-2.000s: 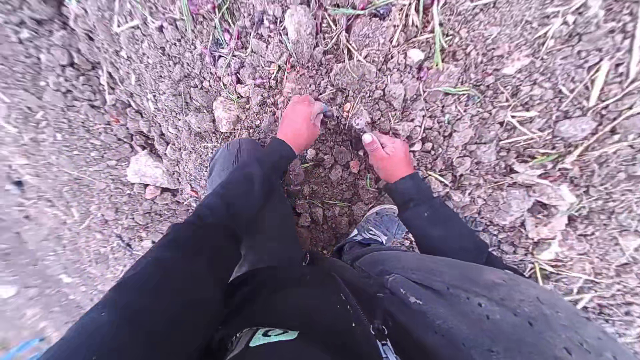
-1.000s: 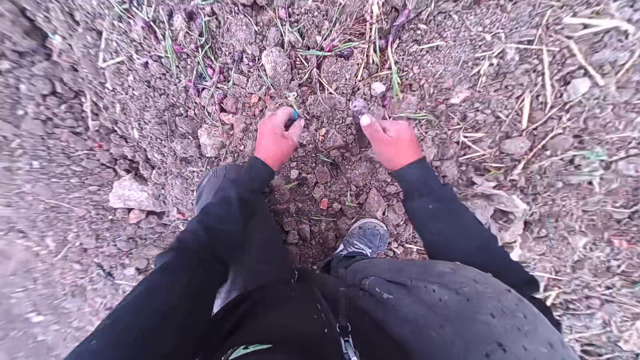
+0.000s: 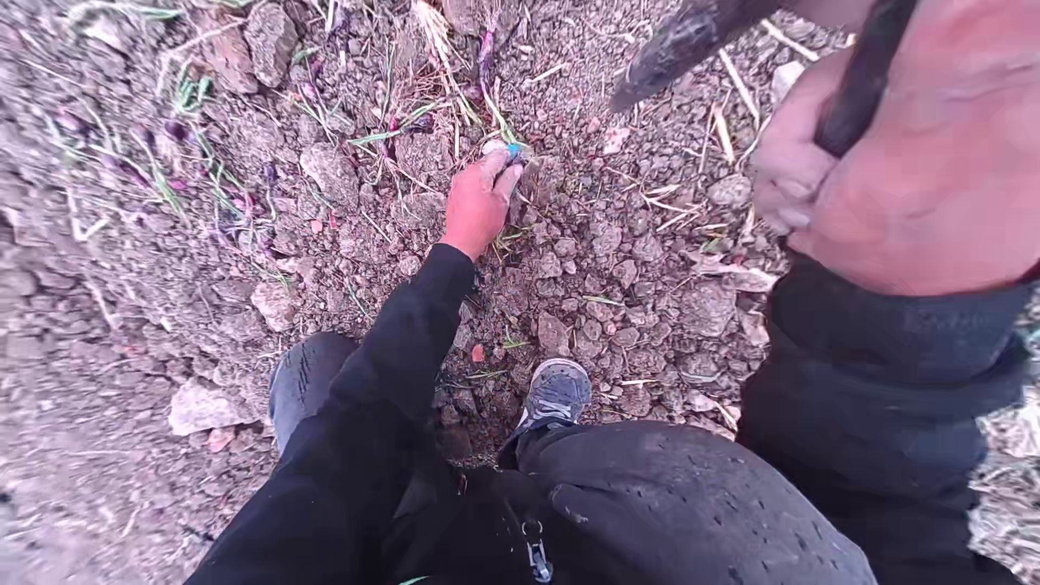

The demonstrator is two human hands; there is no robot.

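My left hand reaches down to the soil, fingers bent together near green stems. A small blue thing shows at its fingertips; whether it is held or worn cannot be told. Raised close to the camera at the upper right, my right hand is closed around the dark handle of a tool. A dark, tapered part extends left from the top edge, likely of the same tool; their join is out of view. Purple onions with green tops lie left of my left hand.
Cloddy, stony soil surrounds my shoe. A large pale stone lies at the left beside my bent knee. More purple and green stalks lie beyond my left hand, and dry straw is scattered at the right.
My right hand has risen from the soil toward the camera at the upper right, the tool now plainly visible with it. My left hand has reached farther forward, to the green stems.
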